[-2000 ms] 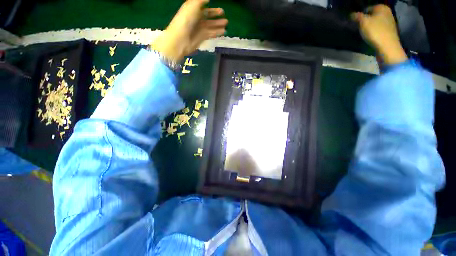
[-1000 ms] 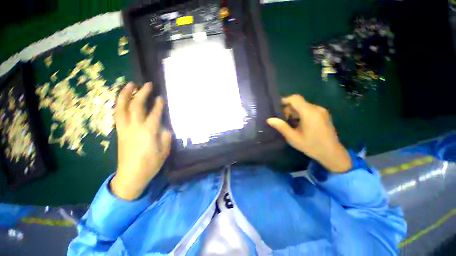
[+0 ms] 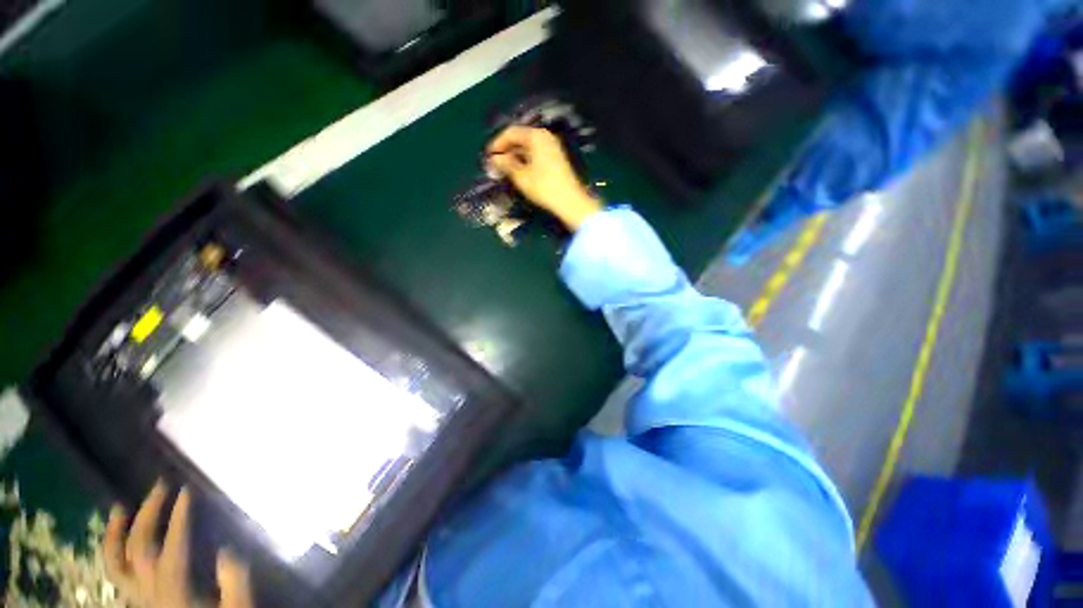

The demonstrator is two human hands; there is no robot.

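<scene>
The opened tablet (image 3: 285,416), a bright silvery rectangle with a dark board and yellow square at its top, lies in a thick black tray (image 3: 445,339). My left hand (image 3: 172,558) is at the tray's lower left edge, cut off by the frame's bottom, fingers spread; whether it grips the tray is unclear. My right hand (image 3: 534,166) is over the pile of small dark components (image 3: 481,204), with thumb and fingertips close together. It is blurred, and whether a part is between the fingertips cannot be told.
Cream-yellow pieces (image 3: 54,564) lie at the lower left. Another black tray with a bright panel (image 3: 713,54) is beyond the dark pile. A person's blue sleeve (image 3: 879,131) is at the upper right. A blue box (image 3: 962,540) stands at the lower right by the grey floor.
My right hand has left the tray's right side and reached out to the dark pile. The view has turned to the right. My left hand remains near the tray's left edge.
</scene>
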